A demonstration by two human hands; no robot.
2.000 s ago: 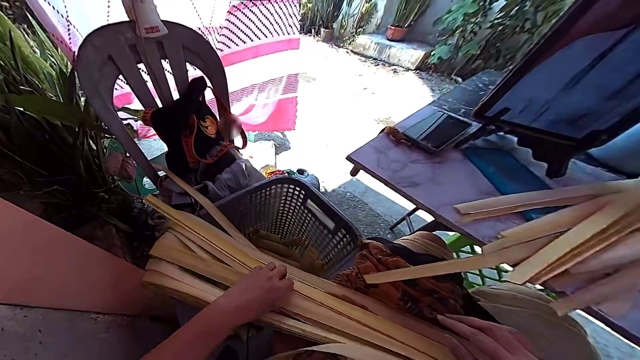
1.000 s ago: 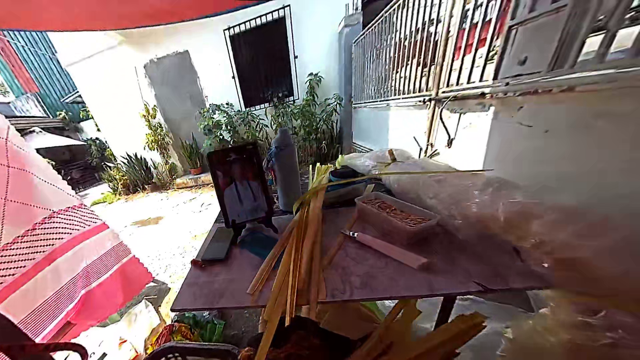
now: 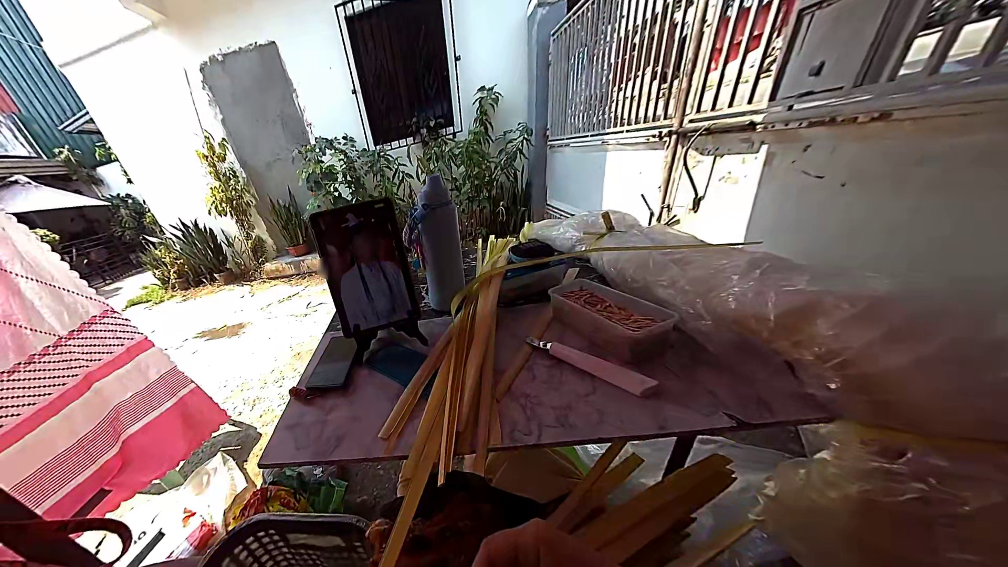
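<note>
One of my hands [image 3: 539,546] shows only in part at the bottom edge, in shade; I cannot tell which hand, and the other is out of sight. It is against or beside a bundle of dry, flat leaf strips [image 3: 657,504] whose cut ends fan to the upper right. Its grip is hidden. Another sheaf of pale yellow-green strips [image 3: 472,339] lies over the table and hangs past its near edge. A pink-handled knife or cutting tool [image 3: 602,368] rests right of it, beside a clear plastic box [image 3: 614,319] of small reddish-brown pieces.
On the marble-patterned table [image 3: 551,421] stand a tablet [image 3: 367,268] and a grey bottle [image 3: 442,244], with a phone [image 3: 332,362] lying nearby. Large clear plastic bags [image 3: 709,291] crowd the right. A dark plastic basket [image 3: 287,539] is at lower left, below a pink-and-white cloth [image 3: 87,378].
The view has swung up and to the right. Two seconds ago both my hands were visible on a long bundle of strips; now only part of one hand shows.
</note>
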